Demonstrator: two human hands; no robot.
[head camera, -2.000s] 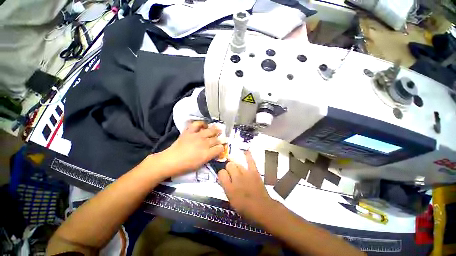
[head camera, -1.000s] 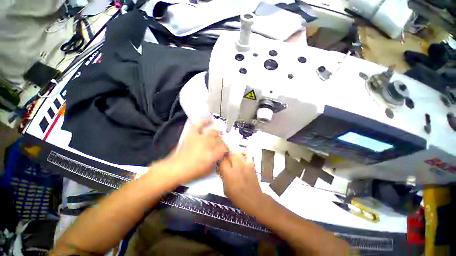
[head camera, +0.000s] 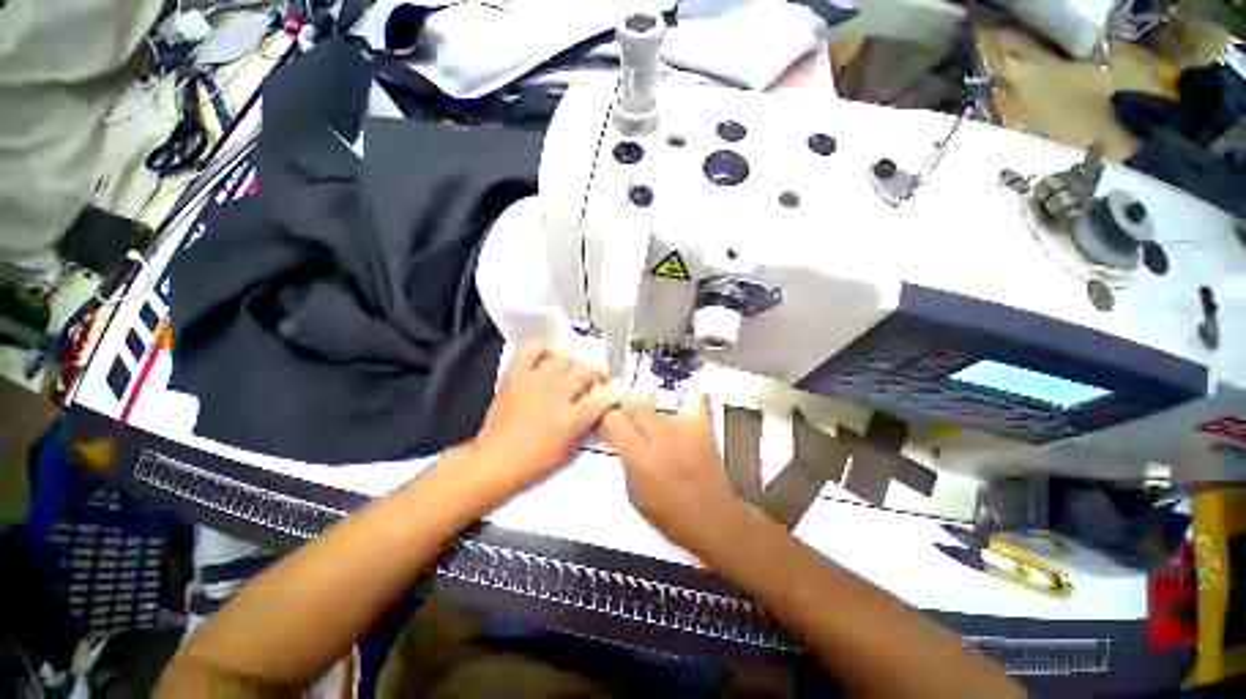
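A large black garment piece (head camera: 396, 260) lies bunched on the table left of the white sewing machine (head camera: 765, 178). Its light-grey panel (head camera: 515, 273) curves down to the needle area. My left hand (head camera: 544, 417) presses on the pale cloth just in front of the presser foot (head camera: 661, 366). My right hand (head camera: 672, 458) is beside it, the fingertips of both hands nearly touching at the cloth edge. The cloth under the fingers is mostly hidden and washed out by glare. Dark brown-grey patches (head camera: 875, 458) lie right of the needle.
Yellow-handled thread snips (head camera: 1025, 565) lie under the machine head's right side. The control panel (head camera: 1011, 369) is on the machine front. An edge ruler (head camera: 615, 580) runs along the front table edge. Black-handled scissors (head camera: 178, 137) and fabric heaps are at the back. A blue crate (head camera: 103, 560) is lower left.
The orange-lit spot and dark bit between my hands have gone from sight. My left hand has moved slightly down and left, and the light-grey panel shows more above it.
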